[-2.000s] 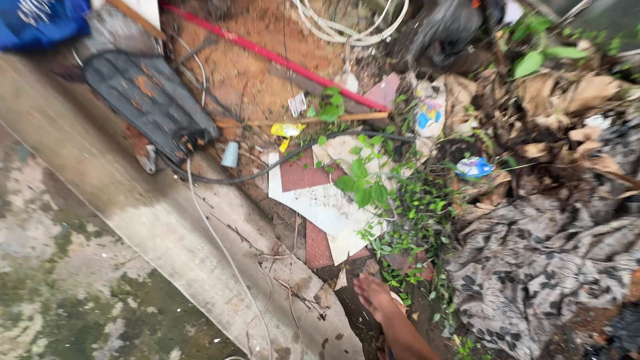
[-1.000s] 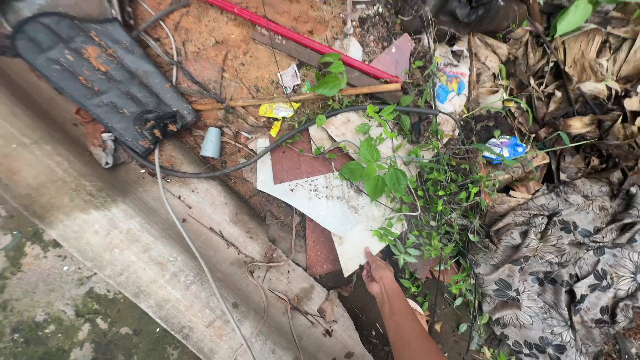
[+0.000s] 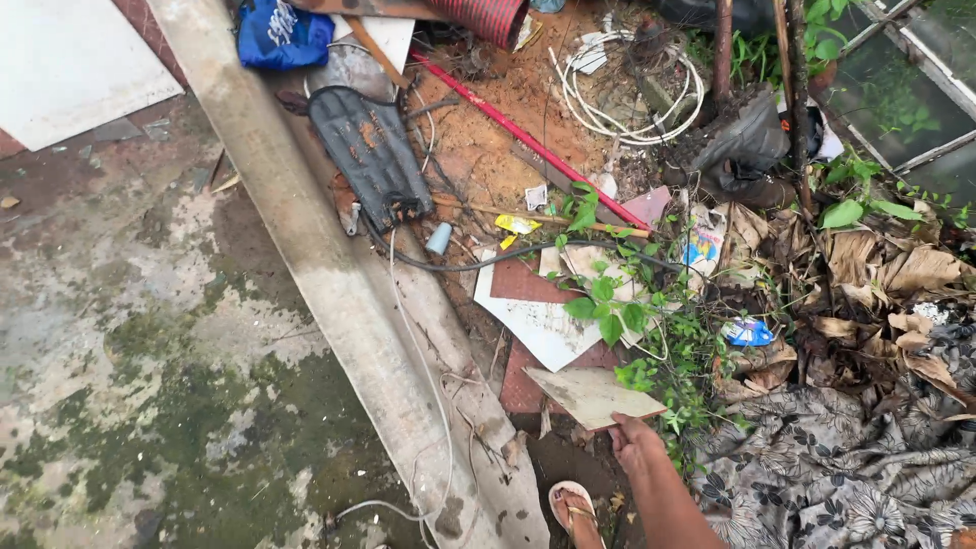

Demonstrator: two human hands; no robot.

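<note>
My right hand (image 3: 634,442) reaches in from the bottom and grips the lower right corner of a dirty white tile piece (image 3: 591,393), which is tilted up off the ground. Under and behind that piece lies a reddish-brown tile (image 3: 526,385). Just above, a white broken tile (image 3: 545,328) rests on the soil with another reddish-brown piece (image 3: 526,280) against it. Green leafy plants (image 3: 675,381) touch the held piece's right side. My left hand is out of view.
A long grey concrete-like sheet (image 3: 335,305) runs diagonally at left, with a thin cable (image 3: 415,335) over it. Beyond the tiles lie a red pole (image 3: 534,145), a black pad (image 3: 370,152) and a coiled white hose (image 3: 587,122). Patterned cloth (image 3: 823,473) and dry leaves (image 3: 862,274) lie at right.
Two seconds ago my right hand was near the tiles without a hold. It has since taken the edge of a pale tile piece and moved it away from the other tiles. The view now takes in more ground.
</note>
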